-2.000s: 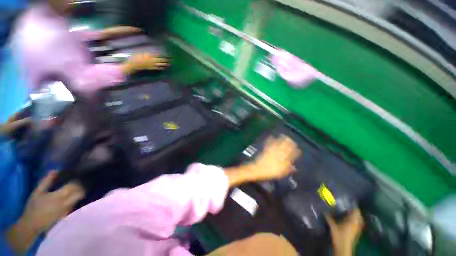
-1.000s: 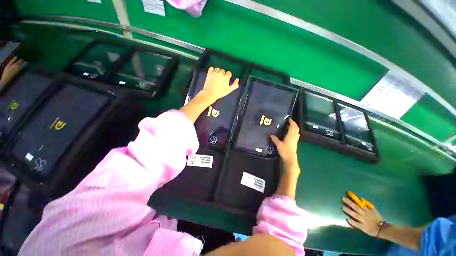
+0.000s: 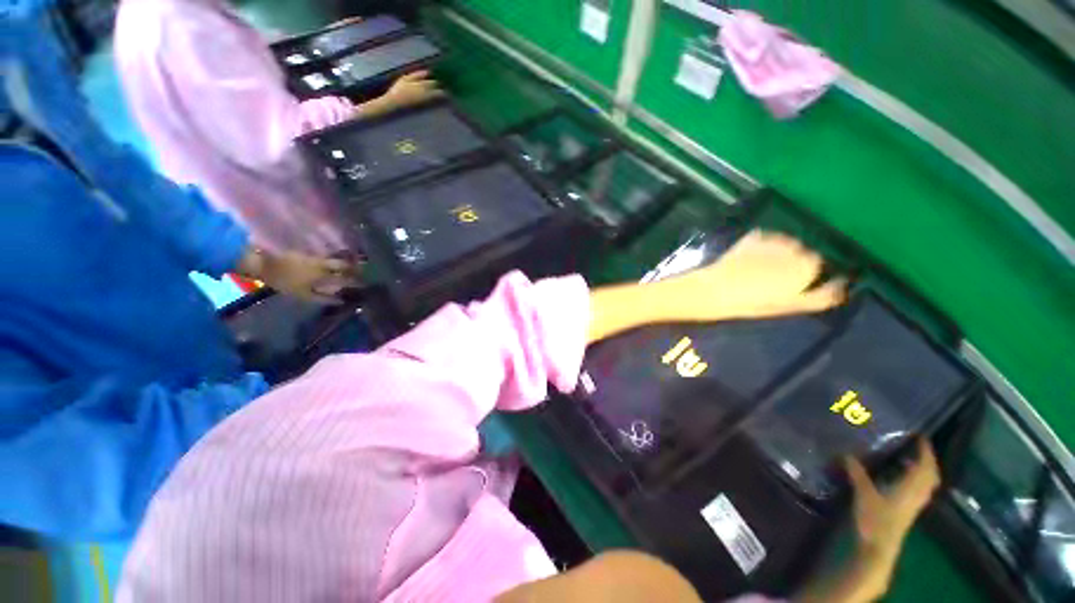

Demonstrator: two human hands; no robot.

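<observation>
Two dark tablets with yellow marks lie side by side at a black tray. The left tablet sits out over the tray's near part and seems raised. A handwritten mark shows at its near corner. My left hand is at its far edge with fingers curled; the fingertips are blurred. The right tablet is in the tray's right side. My right hand touches its near right corner, thumb and finger apart; whether it grips is unclear. A white barcode label shows below the right tablet; the left one is hidden.
Another black tray with two yellow-marked tablets stands at left, and dark-screened tablets lie behind it. More glass is at lower right. People in blue and pink are at left. A pink cloth hangs on the rail.
The view has swung left, so the trays appear rotated. The left tablet has shifted toward me over its barcode label. My left hand has moved to its far edge; my right hand has moved to the right tablet's near corner.
</observation>
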